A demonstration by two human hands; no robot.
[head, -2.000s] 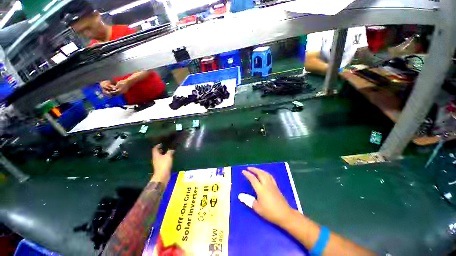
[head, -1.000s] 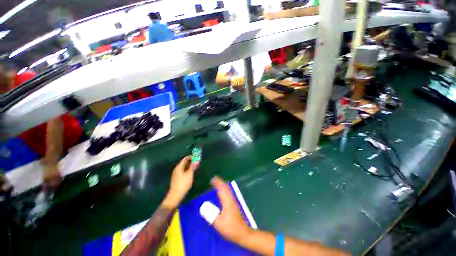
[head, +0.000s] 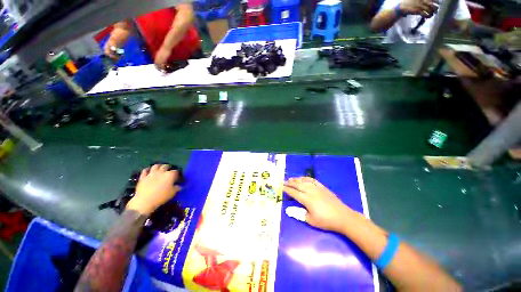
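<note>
My left hand (head: pixel 155 188) reaches over the heap of black parts (head: pixel 163 215) left of the carton; its fingertips are among the parts and I cannot tell if they grip one. My right hand (head: pixel 314 204) lies palm down on the blue and yellow carton (head: pixel 328 251), with a white cover (head: pixel 296 214) on the thumb and a blue wristband. A small green circuit board (head: pixel 269 193) lies on the carton's pale panel at my right fingertips, partly blurred. A small dark part (head: pixel 309 171) is just beyond this hand.
A blue crate (head: pixel 34 251) with dark parts is at lower left. Loose boards (head: pixel 438 138) lie on the green line. Across it are a blue tray (head: pixel 260 35) by heaped black parts (head: pixel 251 59), a black cable bundle (head: pixel 360 55) and two people. A metal post (head: pixel 503 137) stands right.
My left hand, which held a green board over the line a second ago, is now at the black heap. A green board now lies on the carton by my right hand. The view has shifted.
</note>
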